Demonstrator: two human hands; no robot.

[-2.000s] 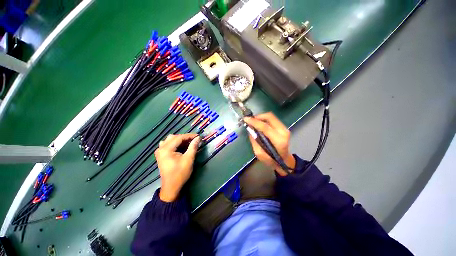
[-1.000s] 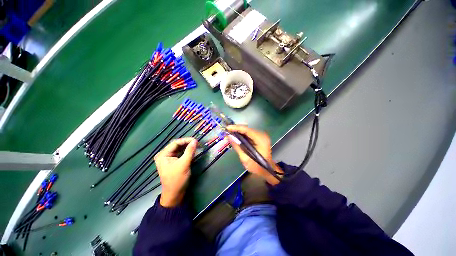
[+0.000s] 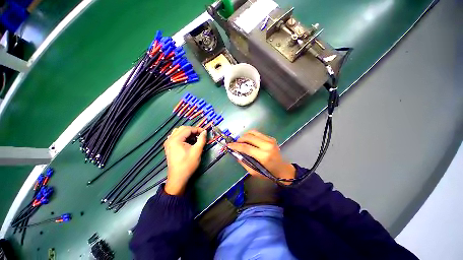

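Observation:
My right hand (image 3: 261, 153) holds the black tweezers handpiece (image 3: 249, 161), whose metal tips reach to the left over the blue-and-red ends near my left fingertips. My left hand (image 3: 184, 155) has thumb and index finger pinched beside those tips; what they hold is too small to make out. A row of black cable leads (image 3: 147, 158) with blue tips and red sleeves lies side by side, partly under my left hand. A larger pile of leads (image 3: 119, 111) lies to the upper left. The white cup (image 3: 242, 97) with silvery bits stands just above my hands.
The grey-brown power unit (image 3: 279, 71) stands at upper right, with its handpiece cable (image 3: 329, 127) looping past the bench edge. A soldering-iron stand (image 3: 204, 40) with yellow sponge (image 3: 218, 66) is left of the cup. A smaller lead bundle (image 3: 35, 205) and a black bristly block (image 3: 101, 248) lie lower left.
The handpiece and my right hand have moved from beside the cup down to my left fingertips. My left hand has shifted slightly up and right.

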